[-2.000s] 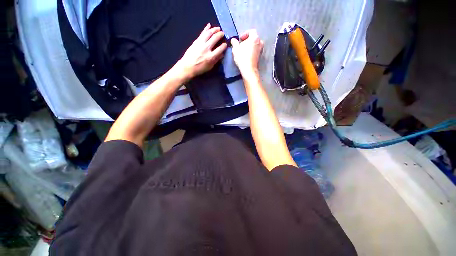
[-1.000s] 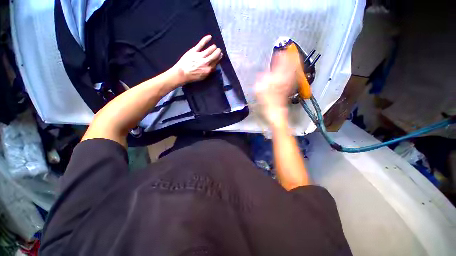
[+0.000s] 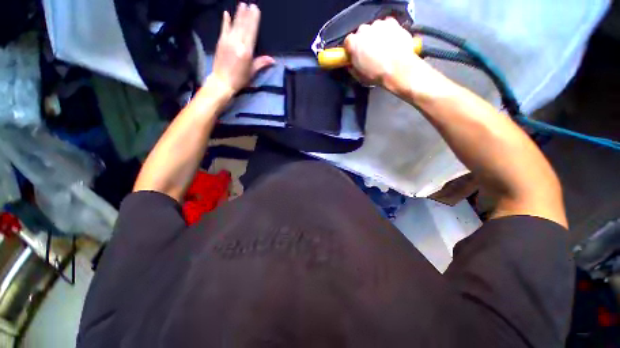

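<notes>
A dark garment (image 3: 292,30) with a pale grey-blue inside lies on the white pressing table cover (image 3: 435,122). A dark rectangular patch (image 3: 314,99) and narrow black strips show on the pale inside. My right hand (image 3: 377,51) is closed around the yellow-orange handle (image 3: 333,57) of the steam iron (image 3: 350,22), at the garment's right edge. The iron's soleplate is partly hidden, and I cannot tell whether it touches the cloth. My left hand (image 3: 238,51) lies on the garment with fingers spread, left of the iron, gripping nothing.
The teal hose (image 3: 500,81) trails from the iron to the right. A red item (image 3: 206,196) lies below the table's front edge. Clear plastic bags (image 3: 61,166) are at the left. A pale surface (image 3: 425,224) shows at the lower right, beyond the table edge.
My right hand has left the garment edge, taken the iron's handle and brought the iron left and turned onto the garment's side. My left hand has moved left across the garment. The view has shifted.
</notes>
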